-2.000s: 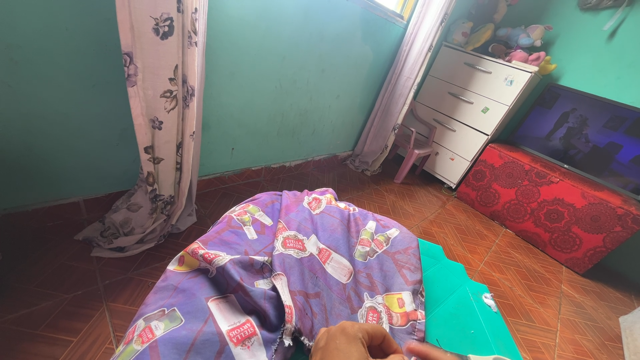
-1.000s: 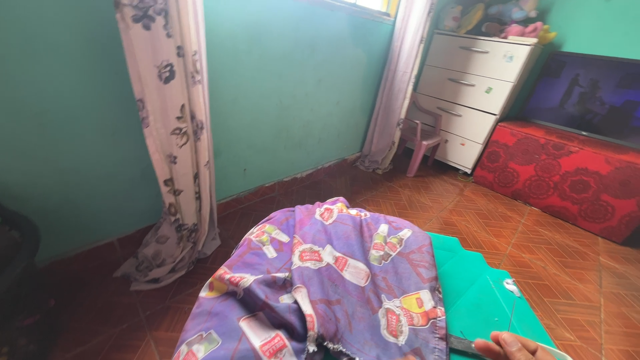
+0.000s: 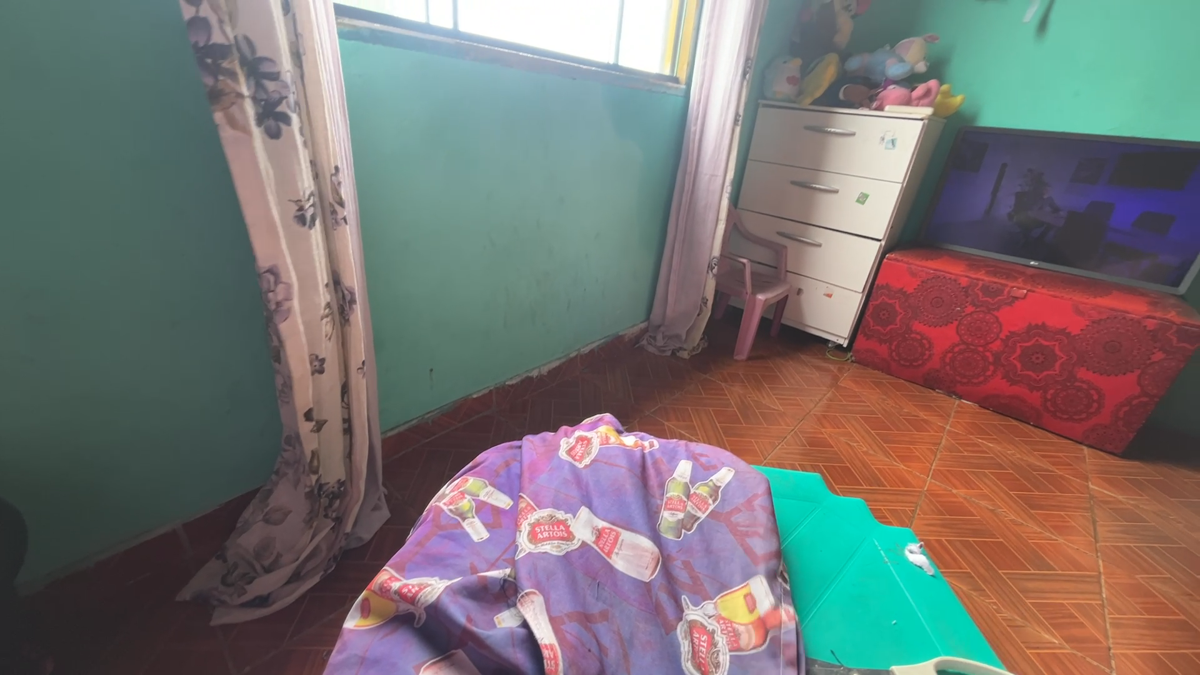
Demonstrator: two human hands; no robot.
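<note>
Neither my left hand nor my right hand shows at this moment. A purple printed cloth (image 3: 600,553) with bottle and glass pictures lies bunched at the bottom centre, partly over a green surface with a stepped edge (image 3: 844,553). On that surface's right part sits a small white crumpled bit (image 3: 919,559). A pale, curved handle (image 3: 949,665) of some tool pokes in at the bottom edge, right of the cloth; the rest of the tool is mostly cut off.
Tiled floor (image 3: 1012,525) surrounds the green surface. Floral curtains (image 3: 300,309) hang left and by the window. Farther back stand a small pink plastic chair (image 3: 755,281), a white chest of drawers (image 3: 825,178) with plush toys (image 3: 900,70), and a red patterned box (image 3: 1022,347) bearing a television (image 3: 1069,206).
A hand seen at the bottom right of the cloth one second ago is out of view. Two seconds ago, fingers were at the cloth's lower edge.
</note>
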